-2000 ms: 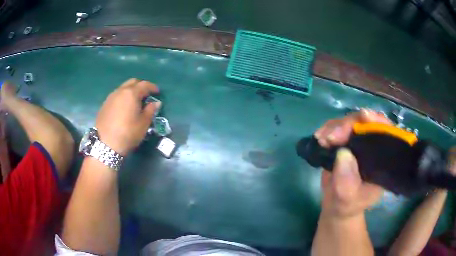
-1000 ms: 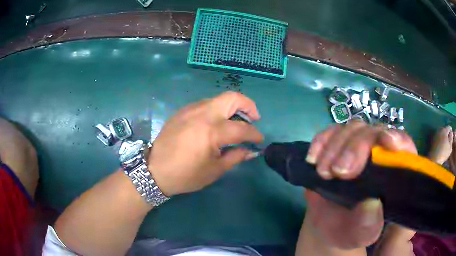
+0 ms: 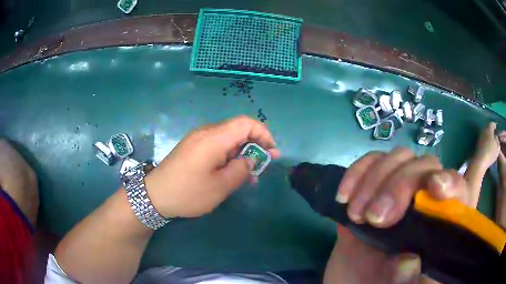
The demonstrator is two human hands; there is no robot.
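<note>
My left hand [image 3: 205, 166] holds a small unit [image 3: 256, 158], a pale rounded-square housing with a green circuit board facing up, between thumb and fingers. My right hand [image 3: 388, 194] is closed around a black electric screwdriver [image 3: 327, 188] with an orange strip. Its nose points left, just right of the unit; the thin bit is too blurred to tell whether it touches. The green screw tray [image 3: 249, 47] lies beyond my hands, dark screws along its near edge. Small dark screws [image 3: 241, 87] lie loose on the mat below it.
A pile of units [image 3: 383, 113] lies at the right. A few units [image 3: 120, 145] lie at the left beside my watch. A brown strip [image 3: 133, 32] crosses the bench under the tray, and one unit [image 3: 127, 5] lies beyond it. Other people's arms show at both edges.
My left hand has moved from the left units to the middle and now shows a unit board up. The screwdriver has moved left towards it. The view has shifted, bringing the right pile into sight.
</note>
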